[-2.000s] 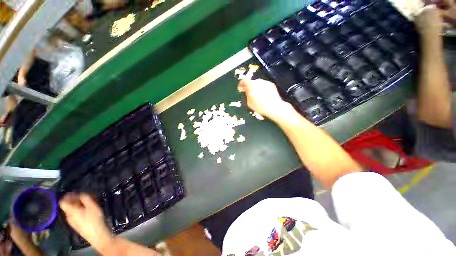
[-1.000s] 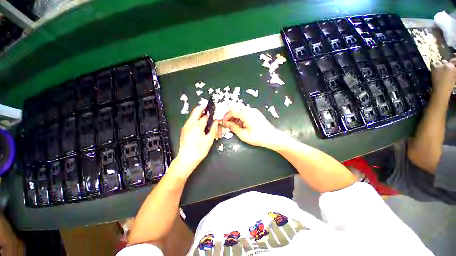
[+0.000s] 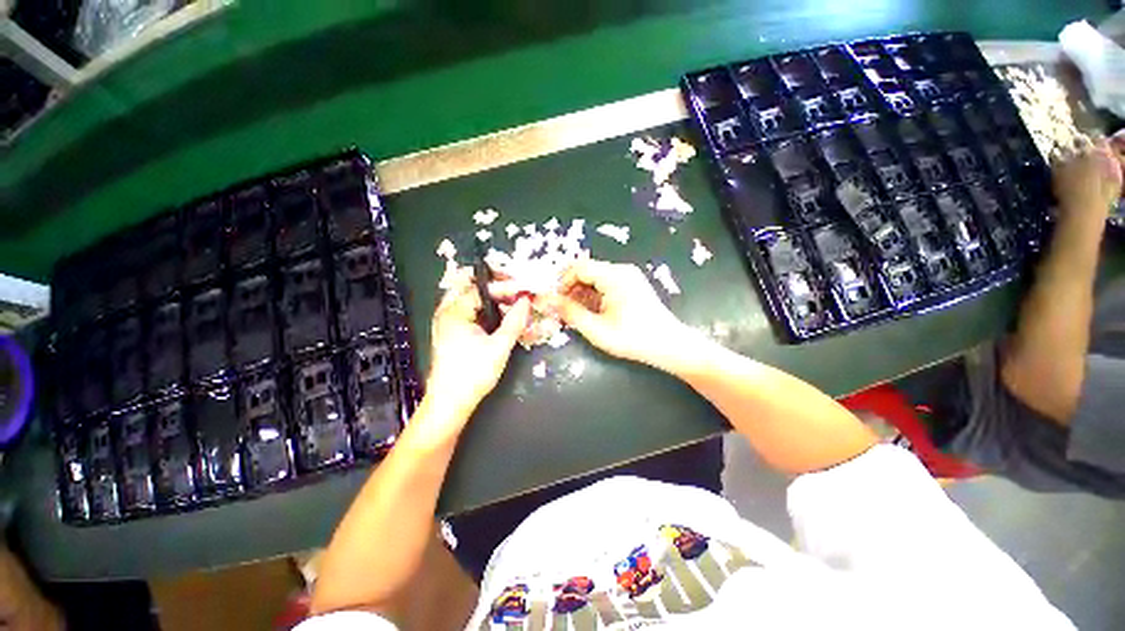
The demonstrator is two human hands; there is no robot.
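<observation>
My left hand [image 3: 466,343] holds a black plastic housing [image 3: 486,293] on edge above the pile of small pale pieces [image 3: 533,247]. My right hand [image 3: 613,308] is close beside it, its fingertips bent together near the housing. Whether a pale piece is between the right fingertips is too blurred to tell. The left blister tray [image 3: 222,333] lies left of my hands, with dark housings in its pockets. The right blister tray [image 3: 882,185] lies to the right, also with housings, one of them tilted.
A smaller scatter of whitish pieces [image 3: 666,173] lies beside the right tray. A neighbouring worker's arm [image 3: 1059,296] is at the far right by another pale pile [image 3: 1039,109]. A purple-rimmed round object [image 3: 15,388] is at the left edge. A pale strip [image 3: 531,142] borders the green belt.
Two seconds ago my hands were apart, the left by the left tray, the right near the smaller scatter. They came together over the central pile, now with the housing in my left hand.
</observation>
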